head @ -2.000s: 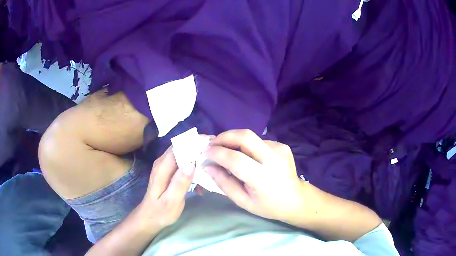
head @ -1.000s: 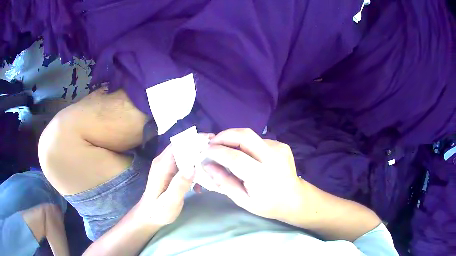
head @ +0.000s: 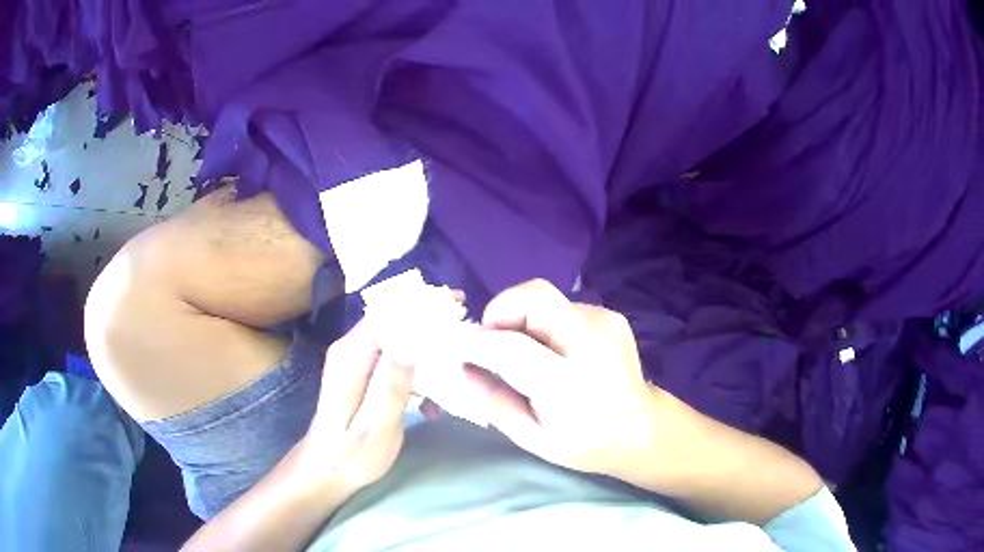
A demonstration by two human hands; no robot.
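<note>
A loose stack of white paper tickets (head: 415,323) is held between my two hands, above my lap. My left hand (head: 361,404) grips the stack from the left and below. My right hand (head: 572,377) has its fingers on the stack's right side. The glare hides single slips and the exact fingertip contact. A larger white ticket (head: 376,221) lies on the purple cloth (head: 486,140) beside my knee, just above the stack.
Purple cloth heaps (head: 701,356) spread across the top and right. A small white cluster (head: 782,38) lies on the cloth at upper right. Pale floor (head: 108,183) with dark scraps shows at left. Another person's light blue clothed part (head: 76,464) is at lower left.
The tickets in my hands are more fanned out and uneven at the top. My hands have hardly moved. The other person's bare forearm at lower left no longer shows.
</note>
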